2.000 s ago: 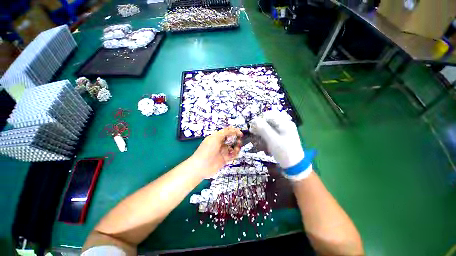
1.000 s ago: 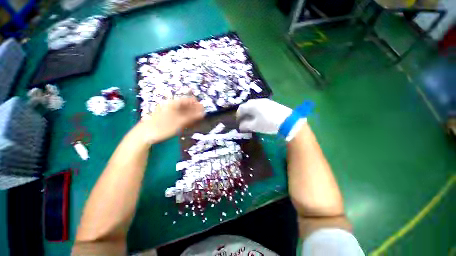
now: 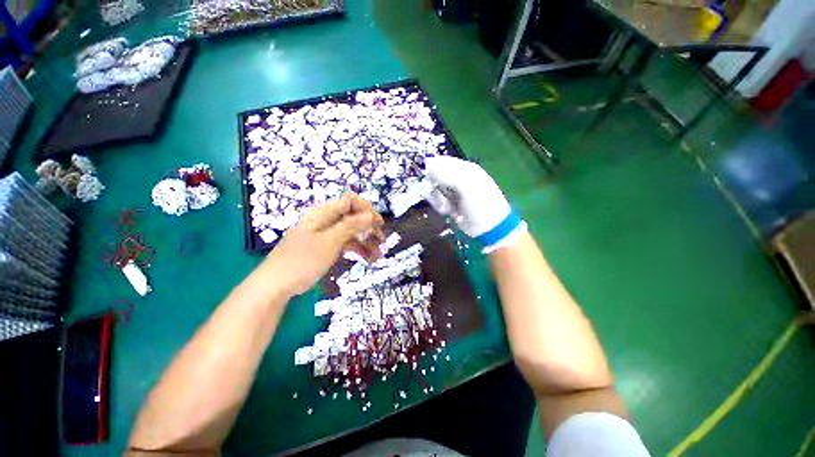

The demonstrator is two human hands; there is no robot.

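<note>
My left hand (image 3: 313, 243), bare, is over the top of the pile of white wired strips (image 3: 380, 284). Its fingers are bent, and I cannot tell whether they hold a piece. My right hand (image 3: 472, 195), in a white glove with a blue wristband, is at the near right corner of the full black tray (image 3: 243, 183). Its fingertips close on a white wired piece (image 3: 409, 198) at the tray's near edge. Small white wired boards (image 3: 313, 156) fill the tray. The strips lie on a dark brown mat (image 3: 457, 290), their red and black wires trailing towards me.
White bundled parts (image 3: 183, 192) and loose red wires (image 3: 130, 250) lie left of the full tray. A second black tray (image 3: 107, 120) holds white bundles. Grey-white ridged stacks (image 3: 29, 254) and a smartphone (image 3: 85, 379) are at far left. A metal table (image 3: 670, 31) stands beyond the aisle.
My view has shifted right and tilted. My left hand has moved from the full tray's near edge to the strip pile. My gloved hand has turned and now sits at the tray's corner.
</note>
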